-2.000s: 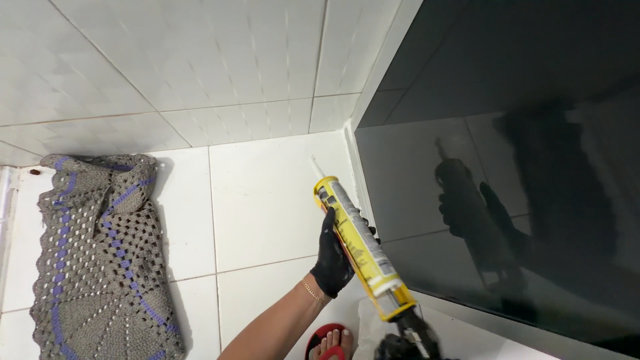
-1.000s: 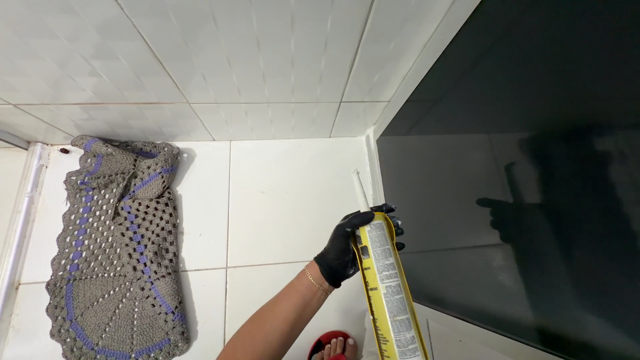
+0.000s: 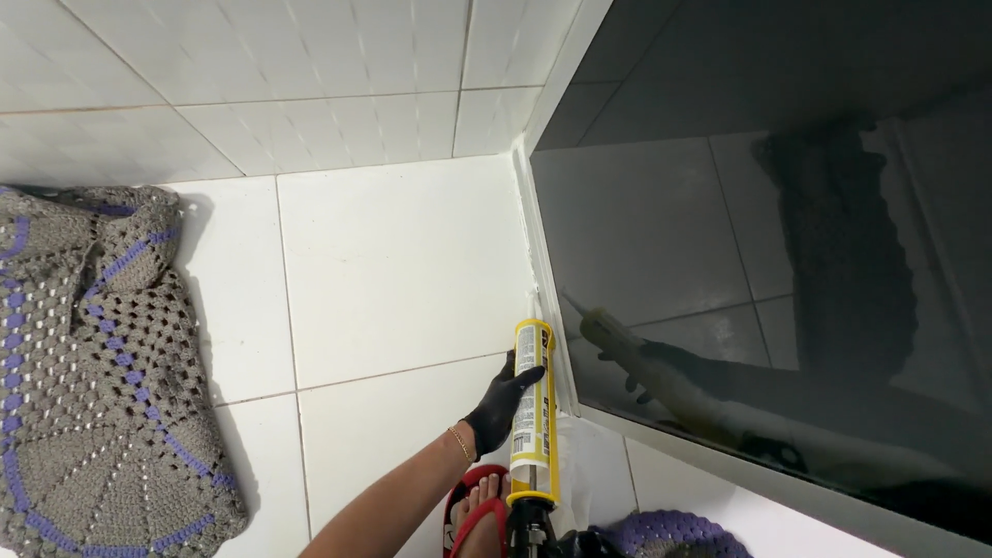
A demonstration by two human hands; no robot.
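Observation:
My left hand (image 3: 496,407), in a black glove, is wrapped around the barrel of a yellow caulking gun (image 3: 552,434) that holds a sealant cartridge (image 3: 530,387). At the bottom edge, my right hand (image 3: 585,544), also gloved in black, is at the gun's handle end, mostly cut off by the frame. The cartridge's pale nozzle (image 3: 534,306) points away from me, its tip at the joint between the white floor tile (image 3: 411,256) and the white frame (image 3: 549,287) of the dark glossy panel (image 3: 659,232). An uneven white line runs along that joint toward the wall corner.
A folded grey and purple crocheted mat (image 3: 116,372) lies on the left. White wall tiles (image 3: 325,46) rise at the back. A foot in a red flip-flop (image 3: 477,511) is below my left hand, and a purple crocheted piece (image 3: 674,535) lies at the bottom right.
The nozzle, earlier raised above the floor, is now down at the base of the panel's frame. My left hand has moved back from near the front of the cartridge to its middle.

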